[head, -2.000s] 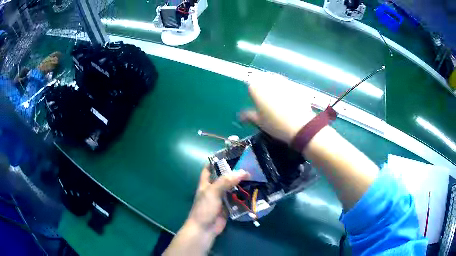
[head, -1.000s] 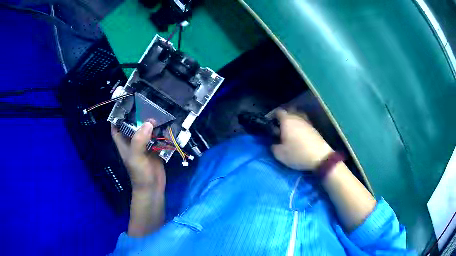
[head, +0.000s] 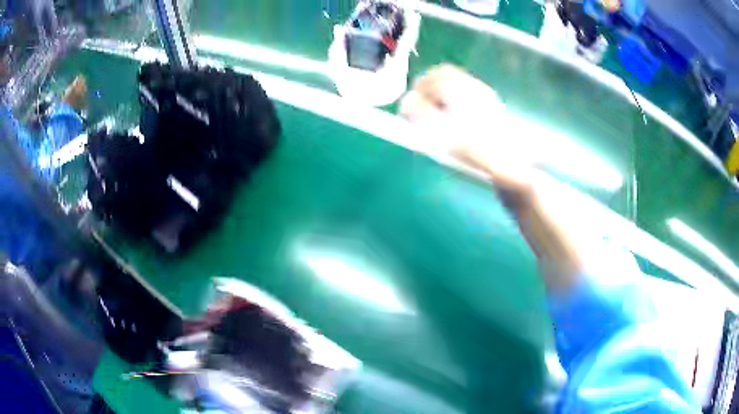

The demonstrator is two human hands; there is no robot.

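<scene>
A white projector housing point(head: 328, 349) with a dark inside lies tilted at the lower left, strongly blurred, with thin leads on its left side. My left hand cannot be made out near it. My right hand point(head: 455, 101) is stretched far forward over the bench's white rail, blurred and overexposed. It is just right of a second white housing point(head: 373, 81) with a dark block and red wires inside. A gap or contact between hand and that housing cannot be told. The finger shape of my right hand is unclear.
Black modules point(head: 202, 137) with white label strips are piled at the left on the green mat point(head: 340, 194). Another white unit point(head: 567, 36) and a blue bin point(head: 638, 57) are at the upper right. White paper point(head: 709, 319) is at right.
The view has swung from my lap back to the bench. My right hand has moved from beside my lap to far forward. The left hand, earlier holding the housing, no longer shows.
</scene>
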